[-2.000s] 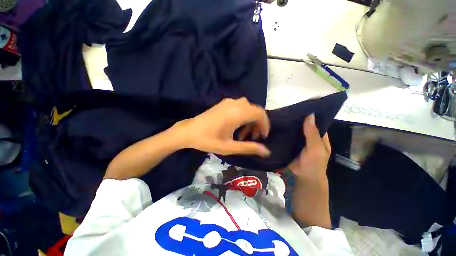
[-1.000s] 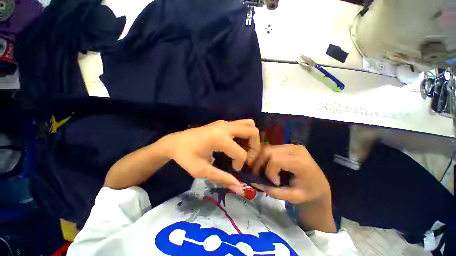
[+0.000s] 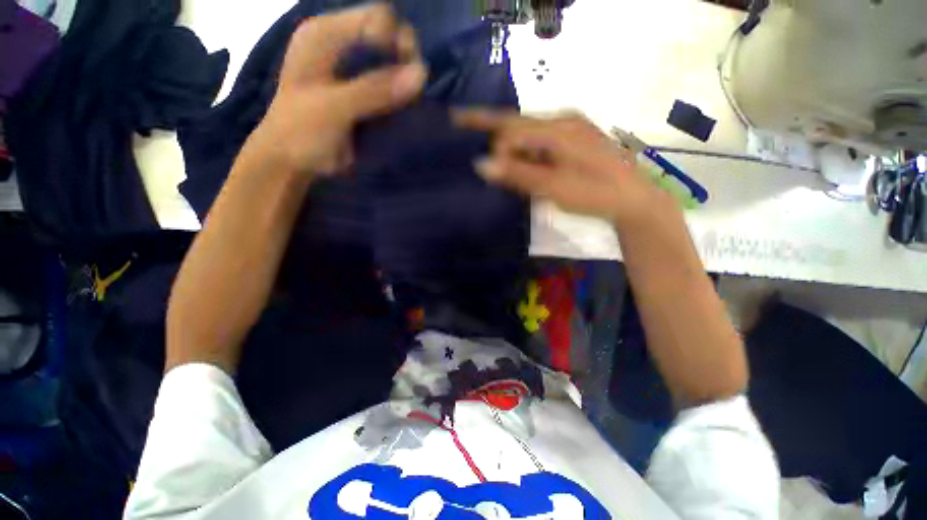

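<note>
Dark navy cloth (image 3: 437,203) hangs between my hands over the table's front edge, blurred by motion. My left hand (image 3: 346,91) is raised at upper centre-left, fingers curled on a part of the cloth. My right hand (image 3: 559,163) is at the cloth's right side, blurred, with thumb and forefinger at its edge; whether it grips the cloth cannot be told. The presser foot (image 3: 497,43) shows at the top, just beyond the cloth. More navy cloth lies under and behind my left hand.
Thread snips (image 3: 676,175) and a dark fabric scrap (image 3: 691,120) lie right of my right hand. The off-white machine head (image 3: 813,71) is at upper right. A navy pile (image 3: 86,122) lies at far left. Another navy piece (image 3: 833,396) hangs below the table at right.
Both hands have moved up and forward from near my chest to over the table, and apart from each other. The navy cloth has been lifted with them and now spreads between them.
</note>
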